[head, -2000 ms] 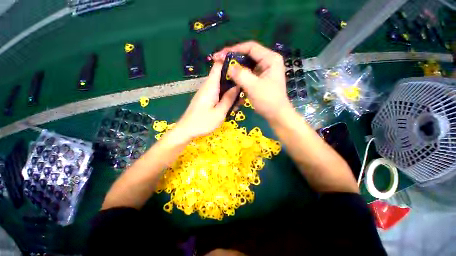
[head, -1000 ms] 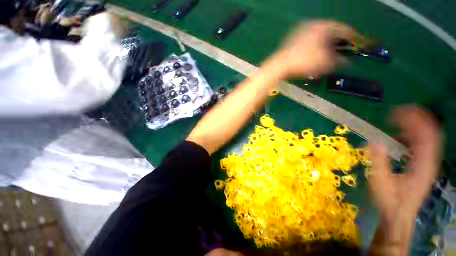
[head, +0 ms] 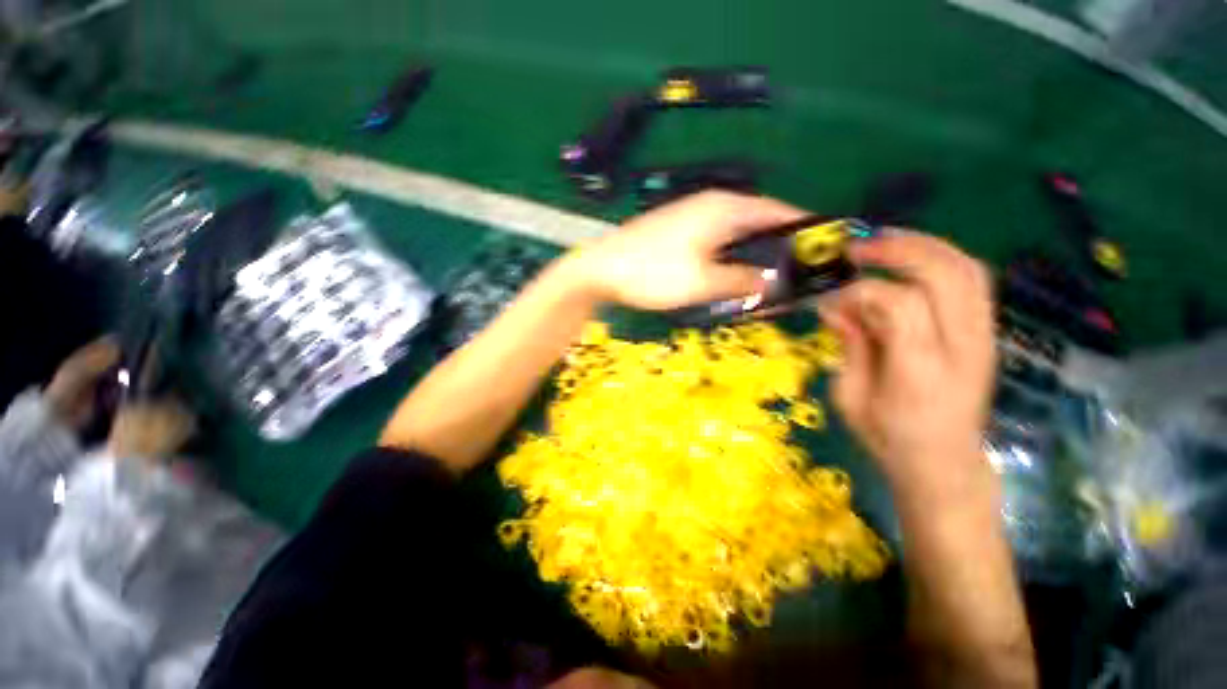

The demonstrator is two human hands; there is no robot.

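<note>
My left hand [head: 686, 256] holds a black device [head: 774, 253] above the far edge of the yellow ring piece pile [head: 686, 485]. A yellow piece [head: 820, 242] sits on or against the device's right part. A second dark edge shows under it; I cannot tell whether it is another device. My right hand [head: 915, 323] is at the device's right end, fingers bent and touching it near the yellow piece. Blur hides whether its fingertips grip anything.
Several black devices, one a flat one with a yellow piece [head: 713, 88], lie on the green belt beyond the pale rail [head: 363, 175]. Stacked bagged trays [head: 323, 316] lie left. A clear plastic bag [head: 1144, 471] lies right. Another person's hands [head: 148, 424] show at far left.
My left hand has come back from the belt with a black device. My right hand has moved left to meet it. The view has turned back to the right.
</note>
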